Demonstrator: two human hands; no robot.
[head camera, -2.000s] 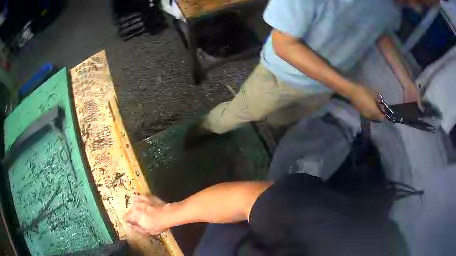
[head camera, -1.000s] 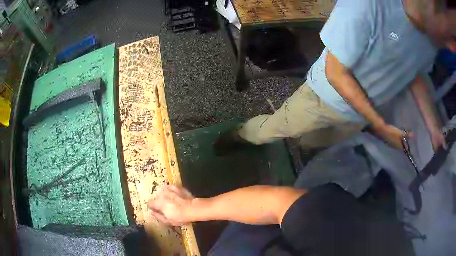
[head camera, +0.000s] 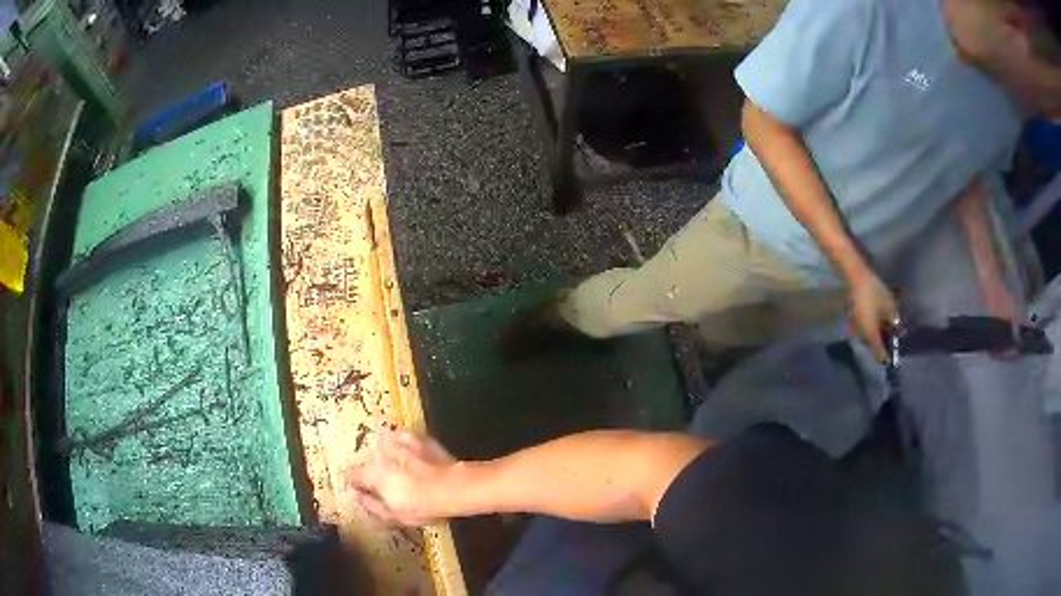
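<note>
My right hand (head camera: 401, 477) is bare and blurred, resting on the pale wooden ledge (head camera: 332, 291) with its fingers bent; nothing is visible in it, but its underside is hidden. My left hand is out of the picture. The green pad (head camera: 175, 157) lies left of the ledge, strewn with black scraps. Dark offcuts (head camera: 157, 239) form a bent band and thin strips around its scrap-covered middle. A grey-black sheet or stack (head camera: 175, 565) is cut off at the bottom left.
A person in a light blue shirt (head camera: 861, 128) stands at the right, holding scissors (head camera: 894, 349) and a dark strip (head camera: 972, 335) above grey material. A wooden table (head camera: 663, 26) is at the back. A blue object (head camera: 184, 113) lies beyond the pad.
The view has swung left, then steadied. My right hand stays on the ledge. The other person's scissors hand has moved left and the dark strip is now stretched more level.
</note>
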